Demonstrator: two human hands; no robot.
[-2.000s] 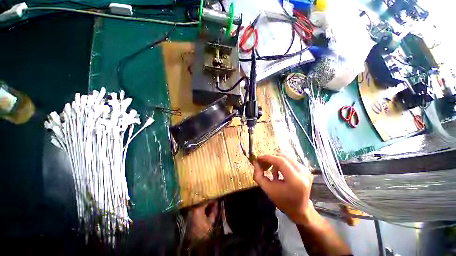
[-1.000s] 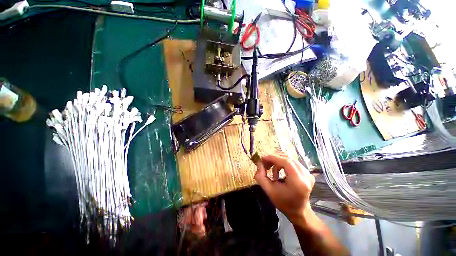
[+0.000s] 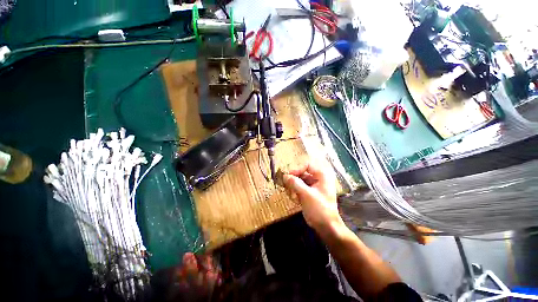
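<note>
My right hand (image 3: 312, 191) is at the front part of the cardboard, thumb and finger pinched on a small dark greenish piece (image 3: 279, 176), apparently a small circuit board. The piece is at the tip of the clamped black soldering iron (image 3: 269, 138); whether they touch cannot be told. My left hand (image 3: 199, 270) is low in the picture, below the cardboard's front edge, dark and blurred. What it holds, if anything, cannot be seen.
A black fan (image 3: 213, 152) lies left of the iron, beside the feeder box (image 3: 227, 79). White-ended cables (image 3: 103, 194) lie at left. A long cable bundle (image 3: 377, 183), parts tub (image 3: 324, 90) and red-handled snips (image 3: 396, 115) are at right.
The camera view has shifted, so the bench appears further left and turned. My right hand stays at the iron tip. My left hand appears lower and further left, below the board edge.
</note>
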